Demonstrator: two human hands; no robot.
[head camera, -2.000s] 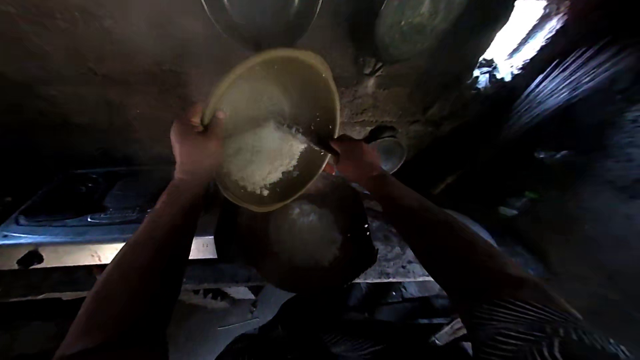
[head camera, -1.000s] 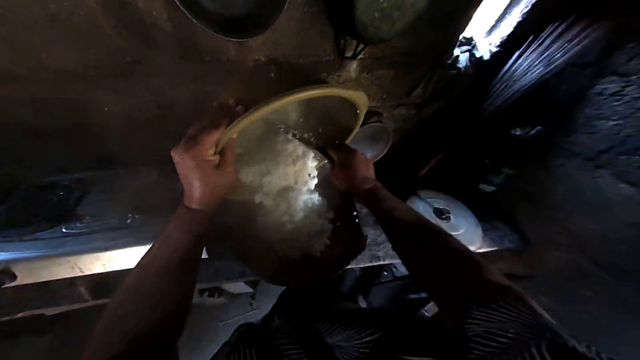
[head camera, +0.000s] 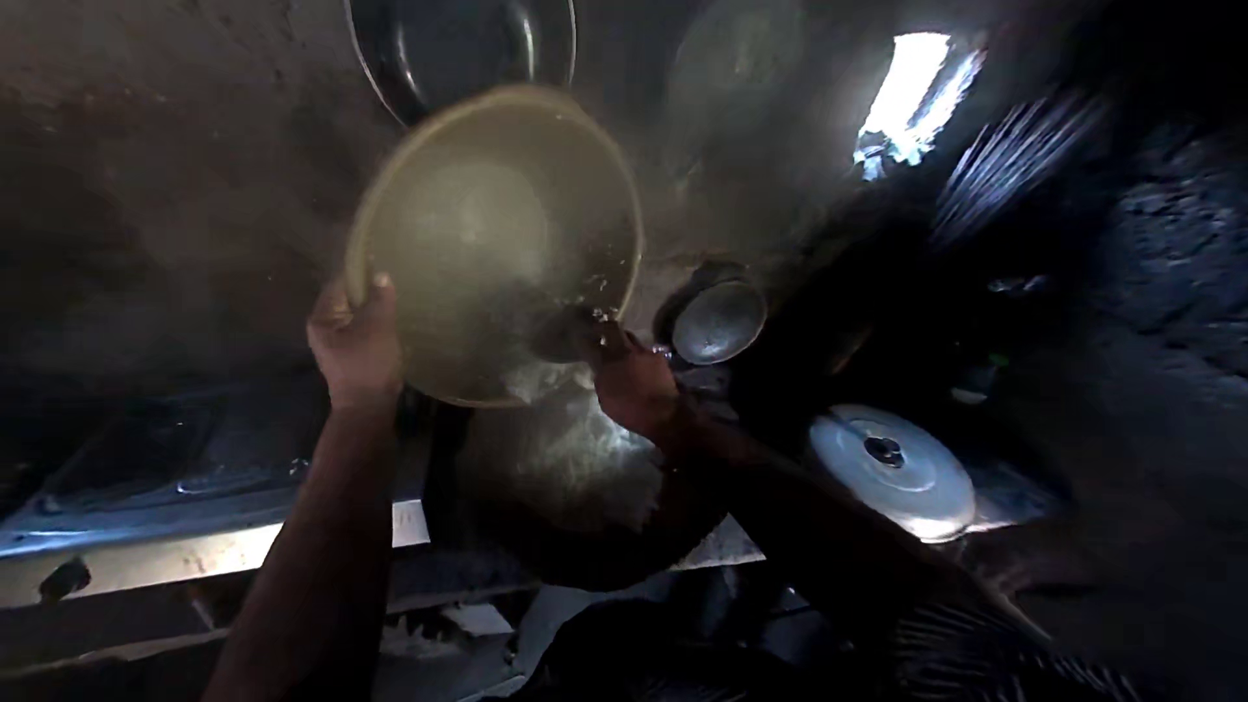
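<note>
My left hand (head camera: 359, 341) grips the left rim of a wide, pale yellowish basin (head camera: 468, 224), its thumb over the edge. The basin is tilted above a dark, round cooking pot (head camera: 585, 565), and little white stuff shows inside it. At the basin's lower right rim my right hand (head camera: 634, 385) is closed on a dark scoop or spatula (head camera: 565, 333), whose exact form is hard to make out. A white, fluffy mass (head camera: 575, 458) lies in the pot below and partly under the basin's lower edge. Haze or steam blurs the basin and pot.
A gas stove (head camera: 224, 502) with a metal front edge stands at the left. To the right are a small metal bowl or pan (head camera: 720, 322) and a round metal lid with a black knob (head camera: 892, 468). A dark pan (head camera: 468, 49) is at the top, by the wall.
The white mass that filled part of the basin has poured into the pot. My right hand with the dark tool has moved down to the basin's lower right rim.
</note>
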